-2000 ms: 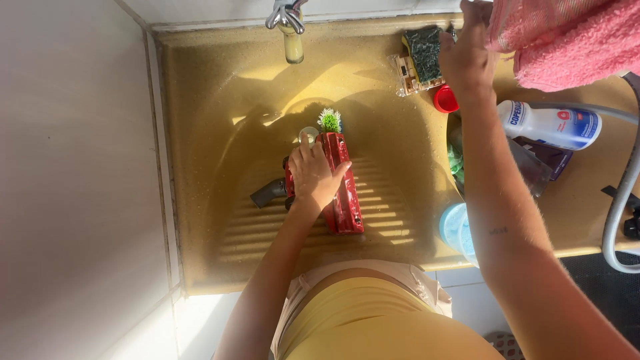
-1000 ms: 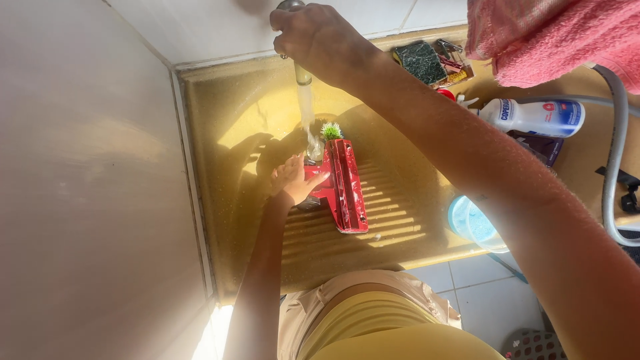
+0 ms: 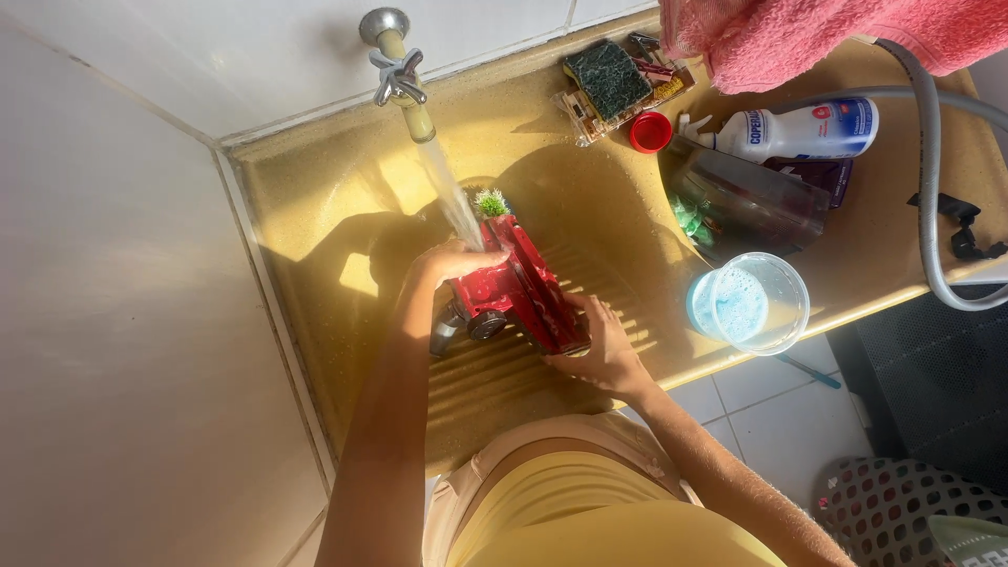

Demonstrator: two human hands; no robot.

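A red plastic vacuum cleaner floor head (image 3: 524, 283) with dark wheels and a grey neck is held over the ribbed part of a yellowish washing sink (image 3: 315, 346). My left hand (image 3: 457, 261) grips its left side, thumb on top. My right hand (image 3: 598, 342) holds its lower right end. Water runs from the wall tap (image 3: 402, 83) onto the red head beside my left hand. Behind the head's far end shows a brush with white and green bristles (image 3: 492, 203); its handle is hidden.
On the right ledge lie a sponge (image 3: 606, 79), a red cap (image 3: 650, 132), a spray bottle (image 3: 803, 130), a clear dark plastic container (image 3: 748, 201) and a tub of bluish suds (image 3: 748, 303). A pink towel (image 3: 772, 39) and grey hose (image 3: 929, 173) are beyond; a basket (image 3: 906, 504) stands below.
My right hand was near the towel, then at the tap, and now holds the floor head. Water runs more strongly than two seconds ago. The head has been lifted and tilted.
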